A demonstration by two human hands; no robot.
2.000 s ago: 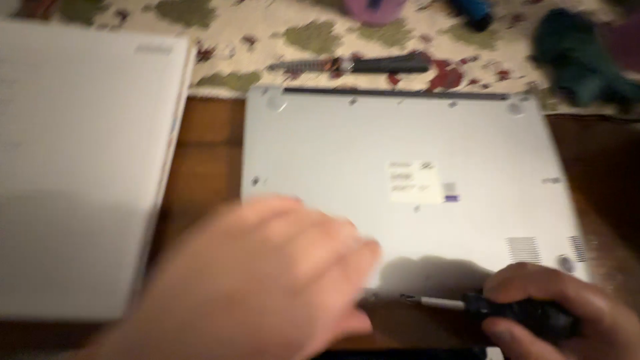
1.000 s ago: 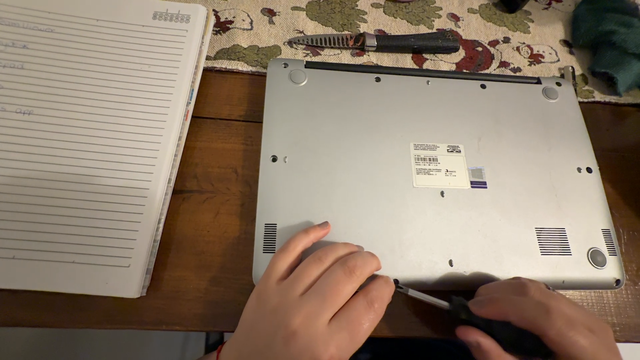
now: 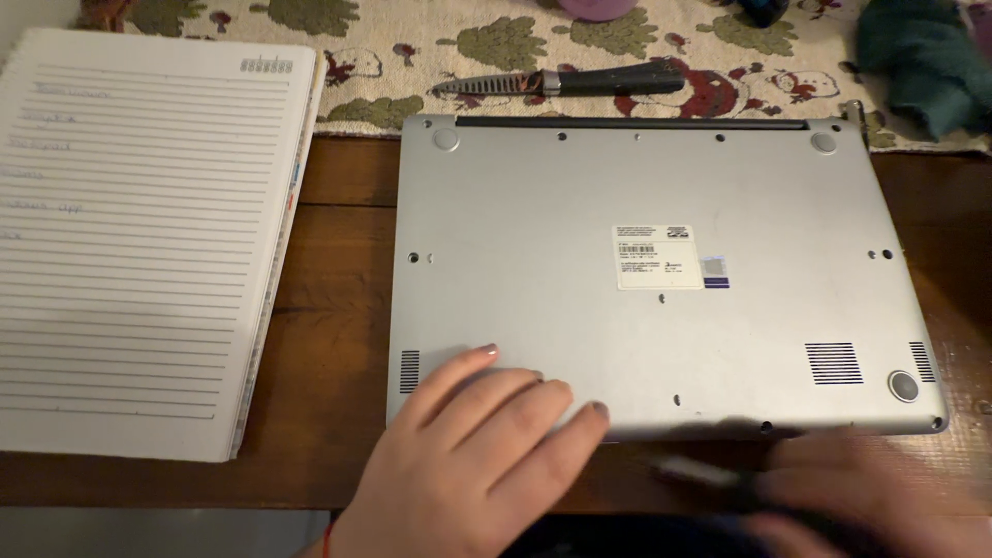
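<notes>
A silver laptop lies upside down on the wooden table, its bottom cover with screw holes, vents and round rubber feet facing up. My left hand rests flat with spread fingers on the cover's near left edge, holding nothing. Blurred by motion, my right hand grips the dark handle of a screwdriver, whose shaft points left just off the laptop's near edge. The tip is too blurred to make out. A label with writing sits near the middle of the cover.
An open lined notebook with handwriting lies left of the laptop. Beyond the laptop, a knife with a black handle rests on a patterned table runner. A dark green cloth is at the far right. The table shows between notebook and laptop.
The screwdriver's tip was at the laptop's near edge beside my left fingers one second ago; now my right hand has drawn it away from that edge. My left hand stays on the cover.
</notes>
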